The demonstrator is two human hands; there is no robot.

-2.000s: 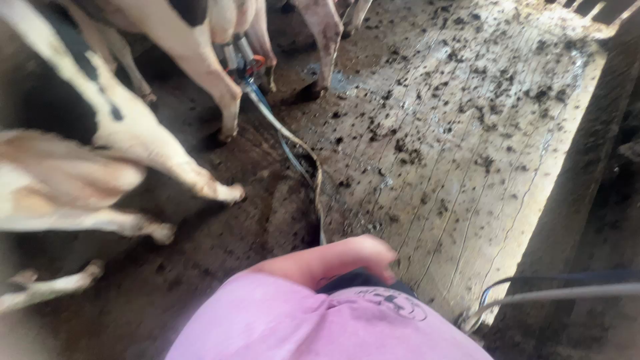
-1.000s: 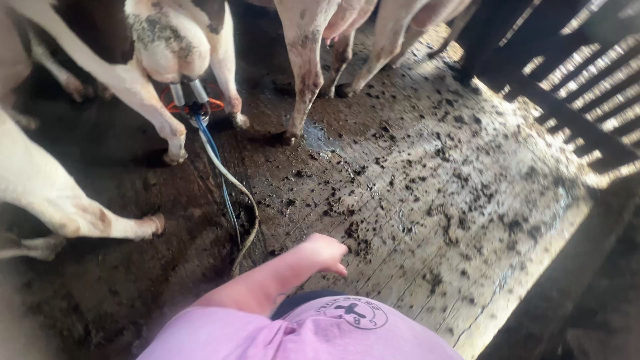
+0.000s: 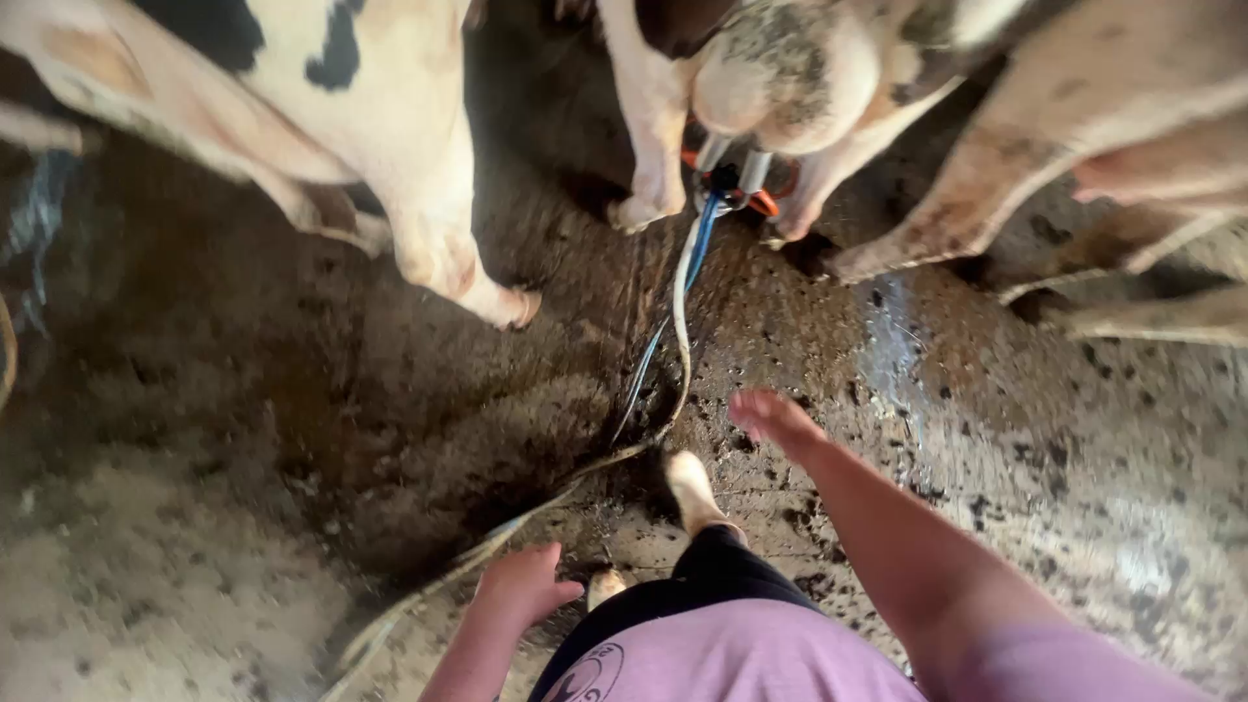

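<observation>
My left hand (image 3: 526, 585) hangs low in front of me, thumb apart from the fingers, with nothing in it. My right hand (image 3: 773, 417) is held further forward, also empty, its fingers loosely bent and blurred. Beyond it a milking cluster (image 3: 731, 185) with metal teat cups hangs on the udder (image 3: 785, 78) of a cow. A pale milk hose (image 3: 681, 322) and a blue tube (image 3: 704, 244) run down from the cluster to the floor, passing in front of my feet and away to the lower left. Neither hand touches the hoses.
Black and white cows stand left and right of the milked one, a hind leg (image 3: 444, 244) at left and another (image 3: 975, 185) at right. The wet floor (image 3: 244, 439) bears dung. My foot (image 3: 692, 487) stands close to the hose.
The view has swung left; the slatted fence seen earlier is out of sight. My left hand and my feet have come into view. The cluster hangs on the udder in the earlier frames too.
</observation>
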